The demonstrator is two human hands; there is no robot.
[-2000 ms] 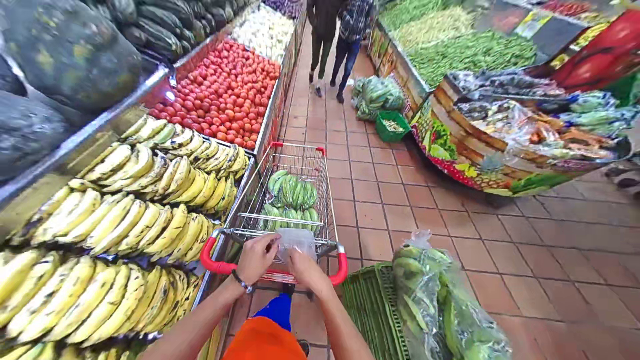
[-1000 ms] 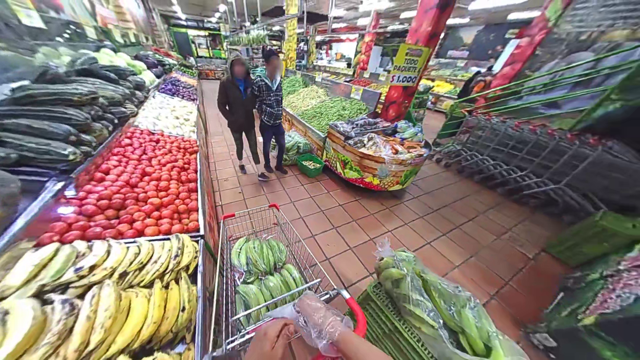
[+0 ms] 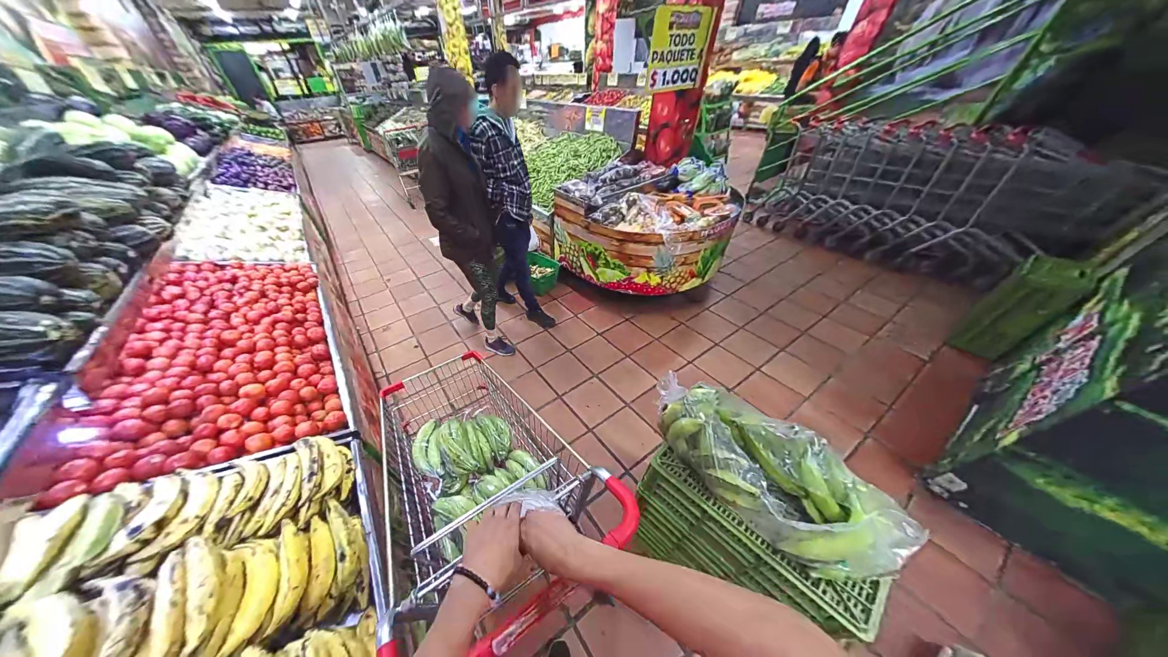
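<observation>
My left hand (image 3: 494, 547), with a dark beaded bracelet at its wrist, and my right hand (image 3: 550, 540) meet above the handle end of a wire shopping cart (image 3: 401, 474). Both hold a crumpled clear plastic bag (image 3: 534, 501), partly hidden by the fingers. Green bananas or plantains (image 3: 470, 444) in clear plastic lie inside the cart, just beyond my hands. The cart's red handle (image 3: 623, 511) curves up at the right of my hands. Yellow plantains with dark spots (image 3: 255, 584) fill the display at the left.
A green plastic crate (image 3: 703, 520) bearing bagged green plantains (image 3: 776, 465) stands right of the cart. Tomatoes (image 3: 228, 356) line the left stand. Two people (image 3: 474, 182) are in the tiled aisle ahead, near a round produce stand (image 3: 639, 246). Nested carts (image 3: 894, 182) stand at the right.
The view has tilted up since the oldest frame. The two people are nearer and farther along the aisle toward the cart than one second ago. My hands have come together at the bag.
</observation>
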